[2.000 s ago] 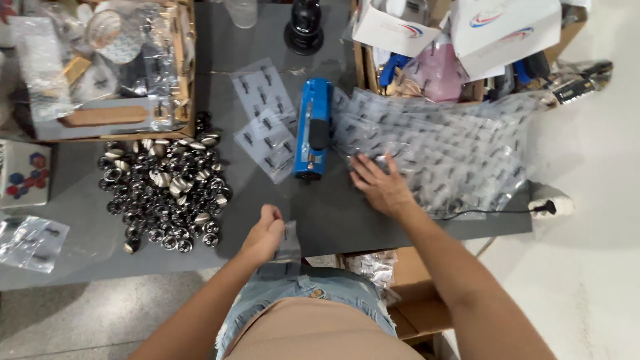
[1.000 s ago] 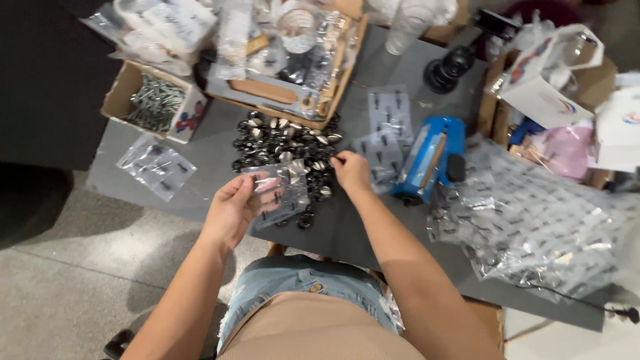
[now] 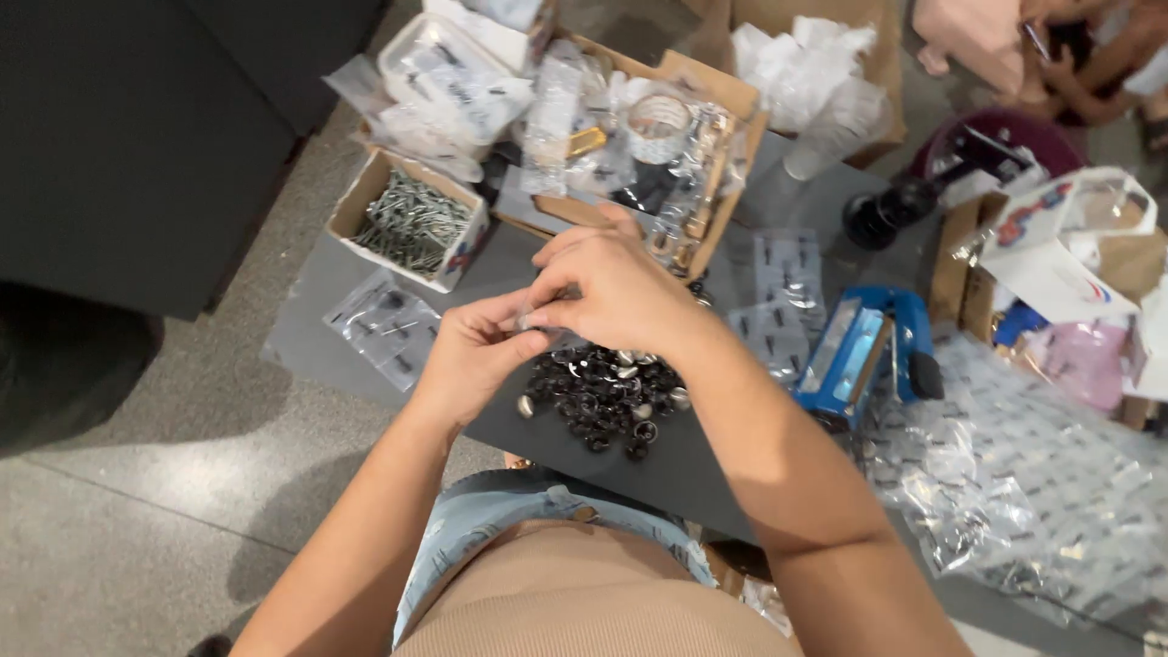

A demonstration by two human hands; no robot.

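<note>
My left hand [image 3: 479,354] pinches a small clear plastic bag [image 3: 525,319], mostly hidden by the fingers. My right hand [image 3: 607,278] meets it there, its fingertips closed at the same spot; whether it grips the bag or a small part cannot be told. Both hands are above the left side of a heap of round black and silver metal parts [image 3: 598,397] on the grey table [image 3: 684,474]. Left of the hands lie flat printed clear bags [image 3: 388,328]. Beyond them stands a small carton of metal screws [image 3: 415,224].
A cardboard tray [image 3: 748,128] holds tape and bagged parts at the back. To the right are a blue hand-held sealer or stapler-like tool [image 3: 849,356], more printed bags [image 3: 789,265], a large pile of them [image 3: 1013,484] and a black stand [image 3: 881,219]. Another person's hands [image 3: 1058,73] show far off.
The view has swung left. My right hand has moved from the right edge of the heap to my left hand, and the fingers of both now meet at the small bag.
</note>
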